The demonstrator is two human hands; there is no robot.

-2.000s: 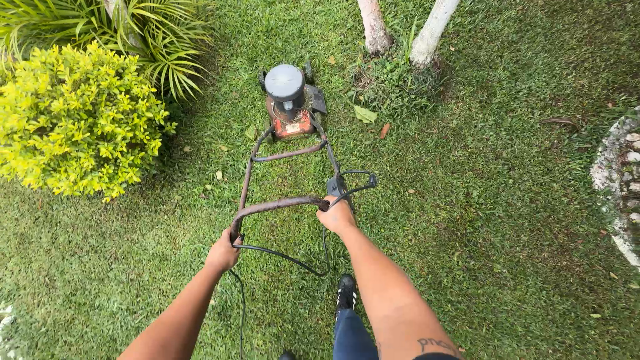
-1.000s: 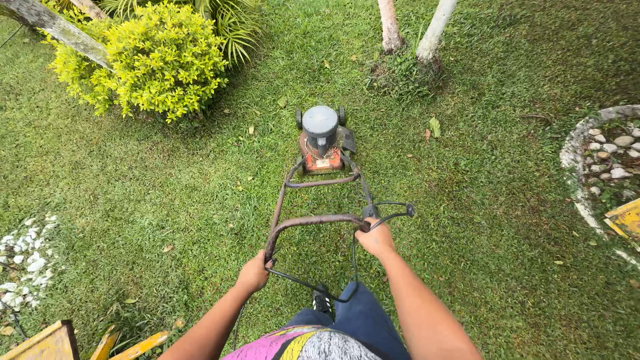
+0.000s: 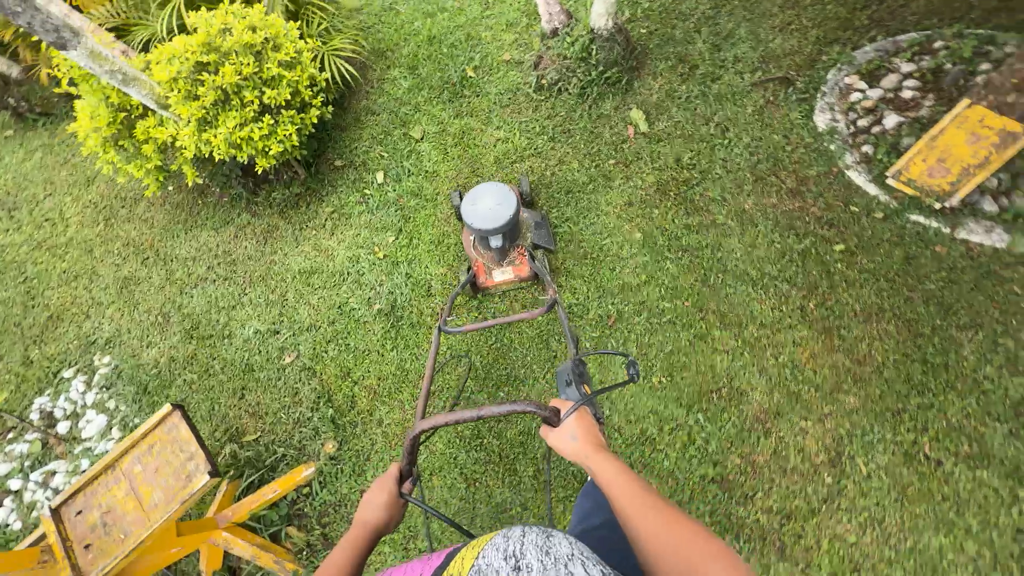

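Note:
An electric lawn mower (image 3: 502, 268), with an orange deck and a grey motor cover, stands on the grass ahead of me. My left hand (image 3: 382, 502) is closed around the left side of its rusty metal push handle (image 3: 480, 414). On the right side of that handle, my right hand (image 3: 574, 433) grips the bar just below a black switch box (image 3: 578, 382). A black power cord (image 3: 436, 512) loops from the box and hangs under the handle near my left hand.
A yellow-green bush (image 3: 240, 88) and a leaning trunk (image 3: 104, 60) are at upper left. Two trunks rise at top centre. Worn yellow wooden furniture (image 3: 132, 488) stands by white stones at lower left. A stone-edged bed (image 3: 832, 104) with a yellow wooden piece (image 3: 956, 152) lies at right.
Both hands have stayed on the mower handle. The view has shifted a lot; the yellow furniture at lower left and the stone-edged bed at right now show more fully.

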